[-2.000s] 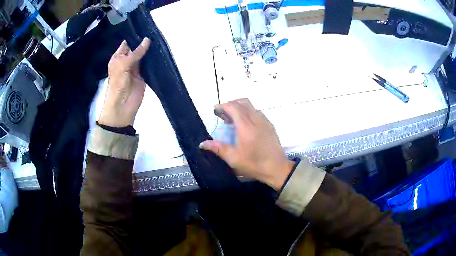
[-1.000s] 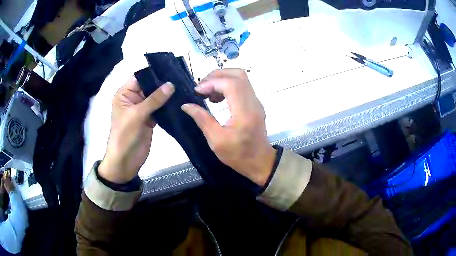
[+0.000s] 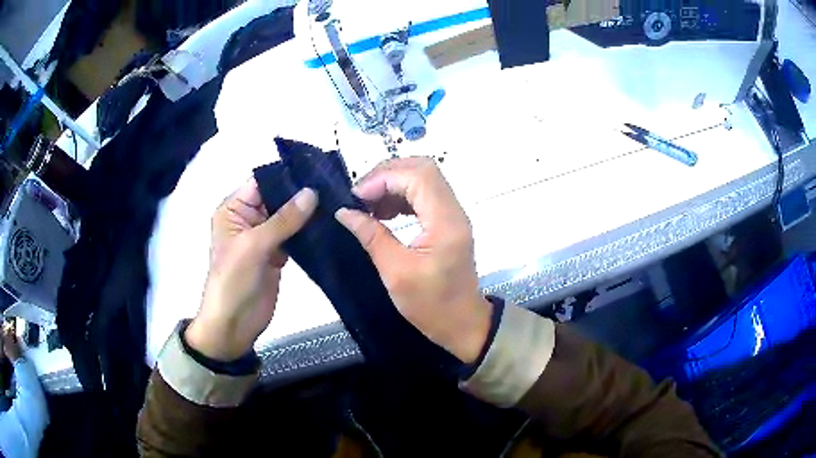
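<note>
A long dark strip runs from my lap up over the table's front edge. Its upper end has several layers that stand apart at the top. My left hand grips the left edge of this end, thumb on top. My right hand pinches the right edge between thumb and fingers. The strip end is held in front of the presser foot and needle area of the white sewing machine, not under it. Checks on the cloth cannot be made out.
Thread snips lie on the white table at the right. A black band hangs over the machine arm beside a tan bar. Dark cloth is heaped left. Blue crates stand lower right. A person's sleeve shows lower left.
My left hand has come down from the far end of the strip, and both hands now hold its end. Over the last second the end has moved slightly down and its layers have shifted.
</note>
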